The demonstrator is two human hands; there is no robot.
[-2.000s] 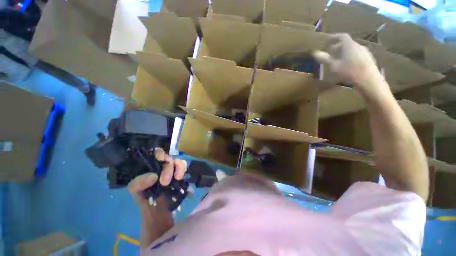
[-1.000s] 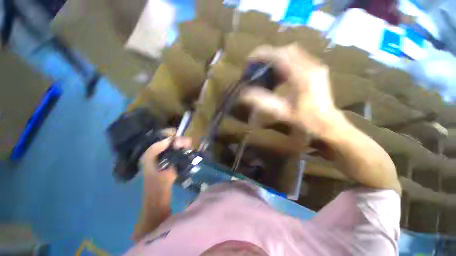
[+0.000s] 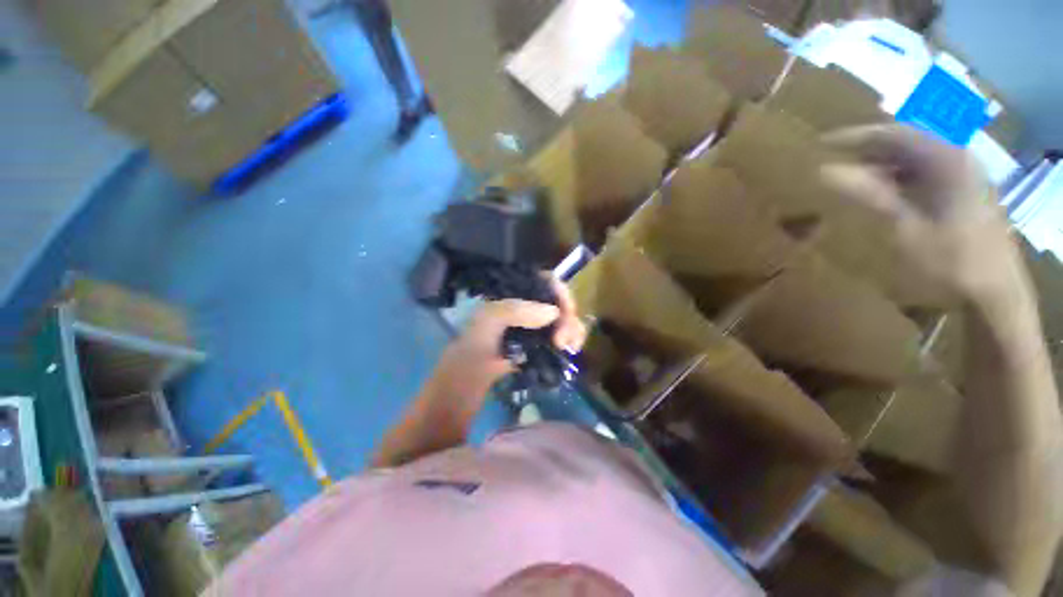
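My left hand [image 3: 525, 324], low in the middle of the view, is closed around the bundled cords of several black power adapters [image 3: 487, 233]. The adapter blocks stick out beyond my fingers, and small pale cord ends show below them. My right hand [image 3: 921, 198] is blurred and raised over the open cartons [image 3: 804, 309] at the right. Its fingers are apart and I see no adapter in it. The cartons stand in tight rows with flaps up. Their insides are mostly dark or hidden by flaps.
Stacked cartons [image 3: 222, 88] stand on a blue pallet at the upper left. A metal-framed rack [image 3: 175, 464] is at the lower left, beside a yellow floor line [image 3: 301, 437]. A large brown carton [image 3: 478, 88] and a pale sheet [image 3: 568, 53] are beyond my left hand. White and blue items lie at upper right.
The view has turned left. My right hand held a black adapter near the middle a second ago; it is now farther right with no adapter visible. My left hand still grips its bunch.
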